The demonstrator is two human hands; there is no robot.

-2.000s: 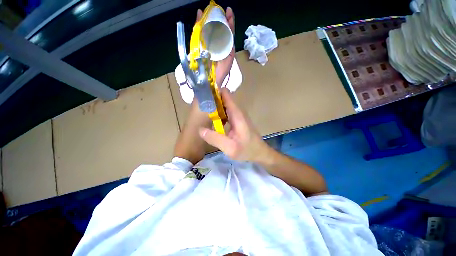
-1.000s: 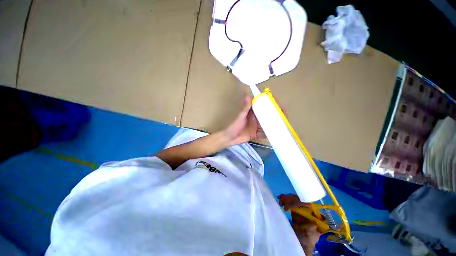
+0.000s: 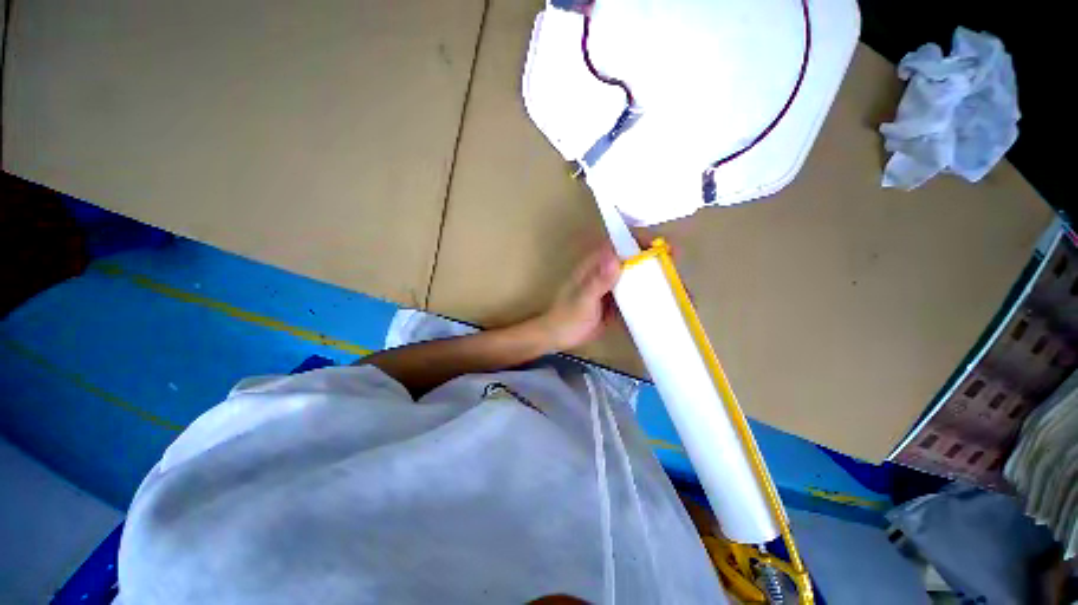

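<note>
The caulking gun [image 3: 739, 443] with a white cartridge [image 3: 694, 402] slants from the lower right up to the panel. My left hand [image 3: 588, 304] holds its front end from the left. Its whitish nozzle [image 3: 615, 222] touches or lies just over the lower edge of the white panel [image 3: 697, 71]. The panel carries a dark red-brown wire loop [image 3: 780, 115] with grey tape tabs [image 3: 611, 137]; its top is cut off by the frame. My right hand is nearly all hidden at the gun's rear; only a sliver of skin shows there.
A cardboard-covered bench [image 3: 260, 142] lies under the panel. A crumpled white wad [image 3: 955, 109] is at the upper right. A patterned mat [image 3: 1005, 366] and a stack of cream-white panels [image 3: 1052, 455] are at the right edge. Blue floor with yellow lines shows below the bench.
The gun has swung from upright above my lap to slanting toward the panel, which has come into view. Over the last second, panel and wad shifted right in view and the gun's rear sank lower.
</note>
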